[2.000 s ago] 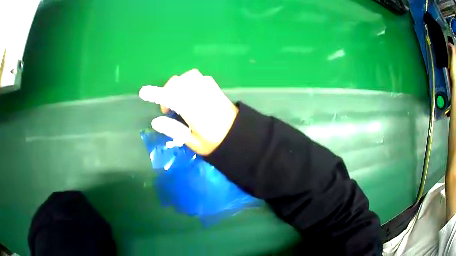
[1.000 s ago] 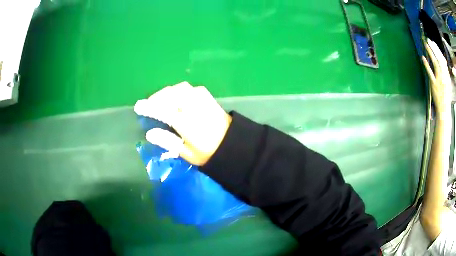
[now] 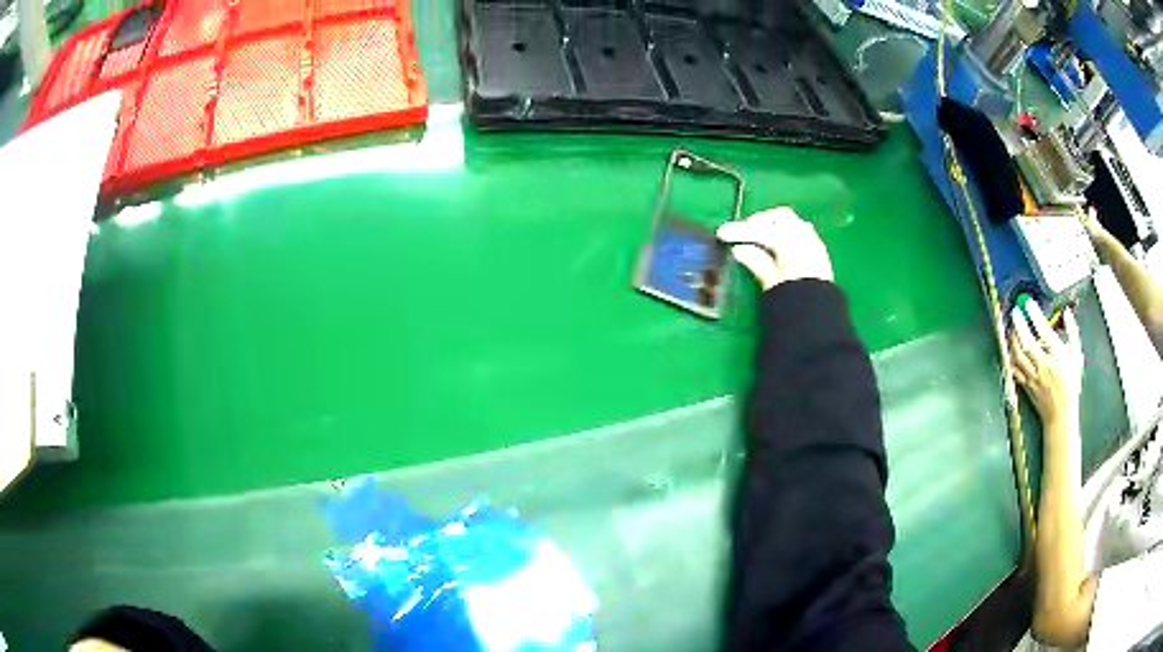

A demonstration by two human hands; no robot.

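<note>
A phone housing (image 3: 690, 261) is at the upper middle of the green mat. Its far part is a thin open frame and its near part is blue with a dark area. My right hand (image 3: 778, 245) grips the housing's right edge between thumb and finger. A crinkled pile of blue protective film (image 3: 446, 567) lies at the bench front. My left hand (image 3: 92, 646) is barely in the picture at the bottom left edge, below a black sleeve; its fingers are cut off.
A red tray (image 3: 262, 121) is at the far left and black trays (image 3: 663, 119) are beyond the housing. A white fixture (image 3: 45, 274) stands at the left edge. At right, a neighbour's hands (image 3: 1048, 367) are at a blue machine (image 3: 959, 191) with a green button.
My right hand has moved from above the film pile forward and right to the housing, and now grips it. The view has shifted, showing the trays. The neighbour's hand is now at the green button.
</note>
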